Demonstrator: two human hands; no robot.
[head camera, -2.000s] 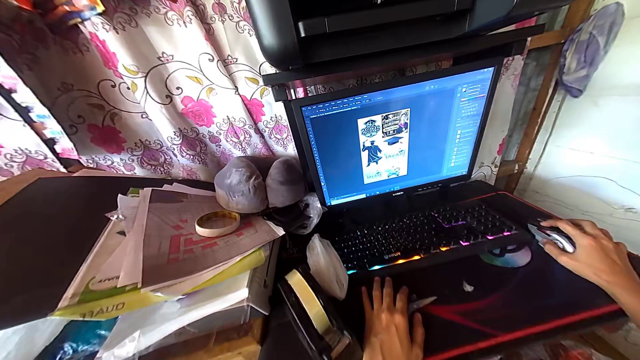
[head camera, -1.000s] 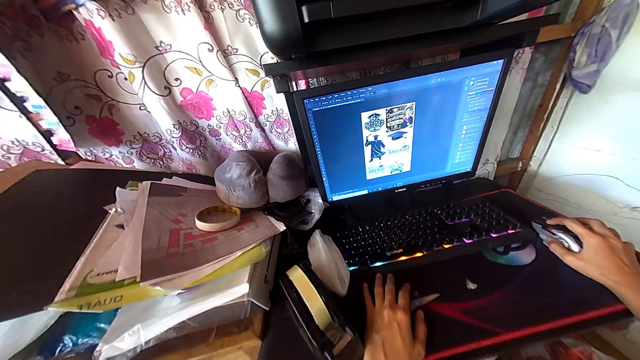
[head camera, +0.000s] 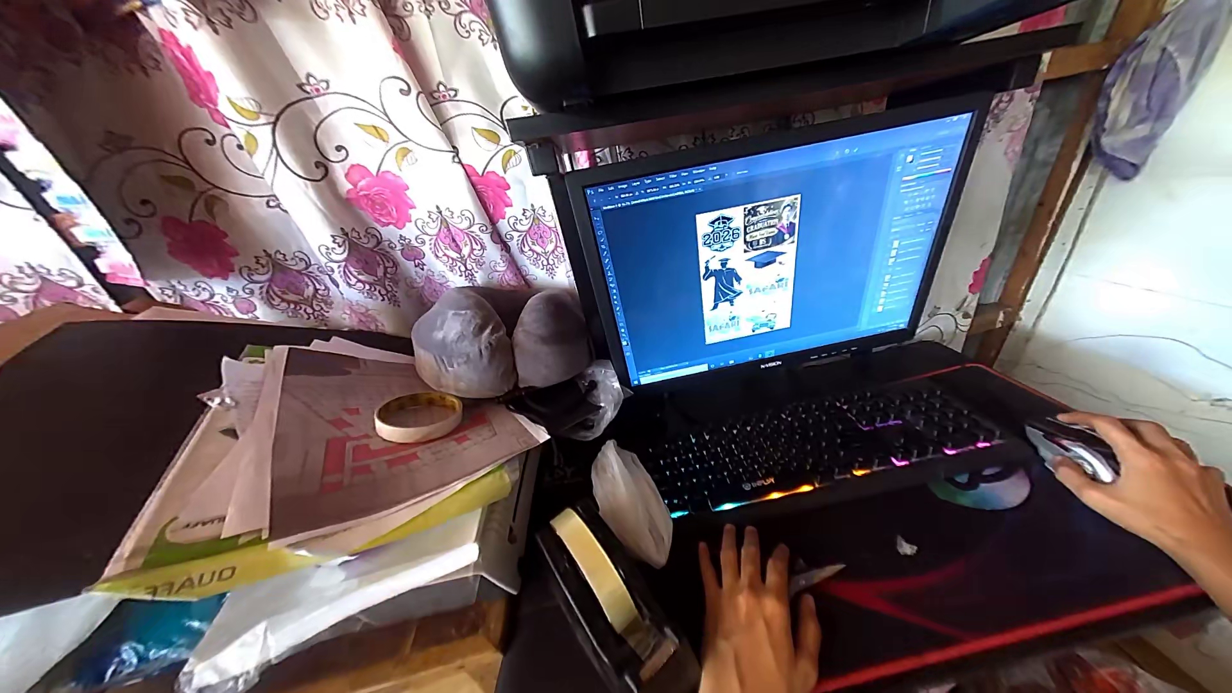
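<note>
My right hand (head camera: 1150, 486) rests over a computer mouse (head camera: 1073, 449), its fingers around the sides, at the right end of the desk mat (head camera: 962, 587). Palm down and fingers spread, my left hand (head camera: 756, 611) lies on the mat's left part. A small pointed metal piece (head camera: 816, 578) sticks out by its thumb side. The backlit keyboard (head camera: 828, 443) stretches between the hands and the monitor (head camera: 770, 250), whose screen shows a design page with graduation pictures. A reflective disc (head camera: 980, 488) lies in front of the keyboard, left of the mouse.
A tape dispenser (head camera: 602, 587) and a white plastic bag (head camera: 630, 502) stand left of my left hand. Further left, a masking tape roll (head camera: 418, 417) lies on stacked papers (head camera: 318, 481). Two rounded grey bundles (head camera: 464, 344) sit behind. A printer (head camera: 751, 48) stands on the shelf above.
</note>
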